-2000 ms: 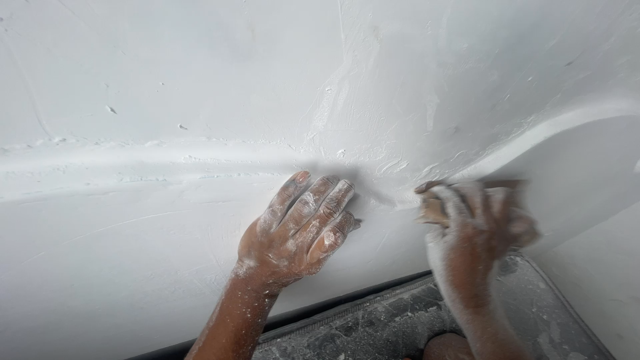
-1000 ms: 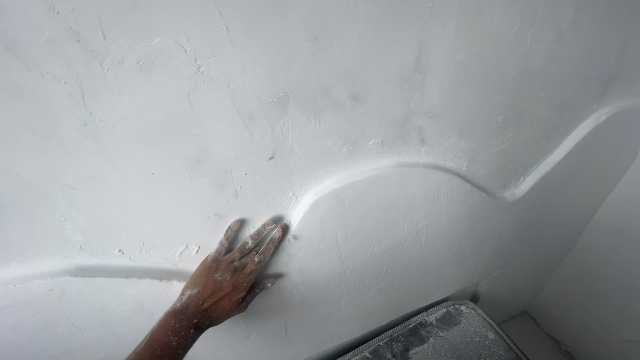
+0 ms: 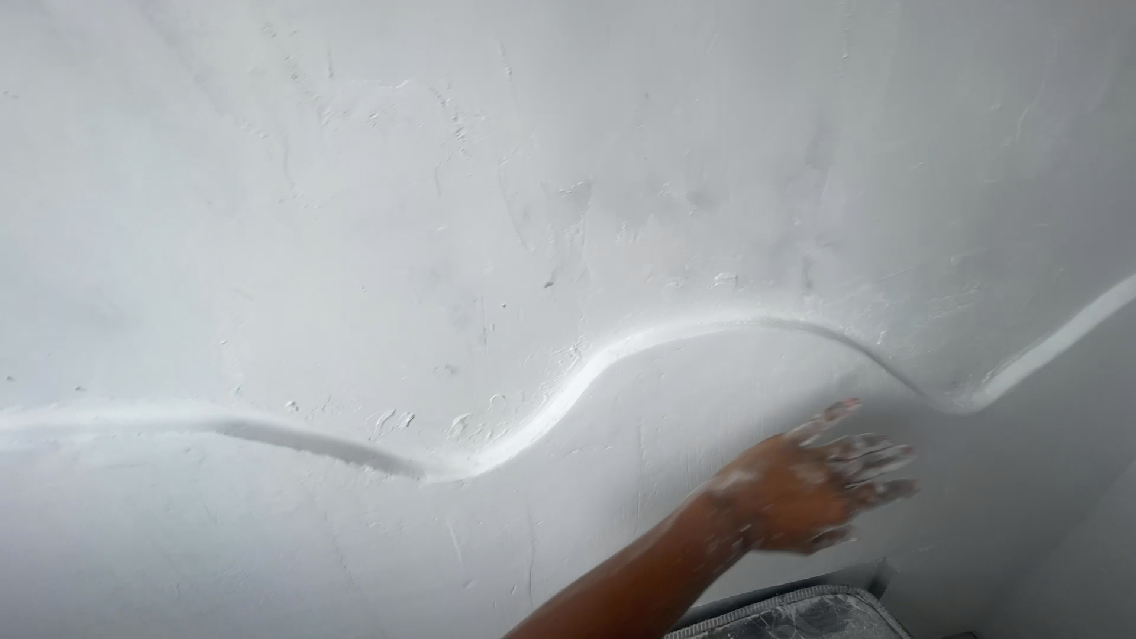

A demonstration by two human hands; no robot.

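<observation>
A white plastered wall (image 3: 355, 222) spreads across the head view, crossed by a wavy raised ledge (image 3: 577, 382) of white plaster. Its surface shows small chips, ridges and grey smudges, mostly above the ledge. My left hand (image 3: 816, 484), dusted with white powder and slightly blurred, is over the lower wall beneath the right-hand dip of the ledge. Its fingers are spread and point right, with nothing held. Whether the fingertips touch the wall cannot be told. My right hand is out of view.
A dark padded object with a ribbed edge (image 3: 790, 612), coated in white dust, stands at the bottom, below my left hand. Another wall surface (image 3: 1074, 550) meets the plastered wall at the lower right.
Two seconds ago my right hand held a brownish pad against the ledge; it has since left view. My left hand has moved right along the wall, off the ledge. The view has shifted considerably.
</observation>
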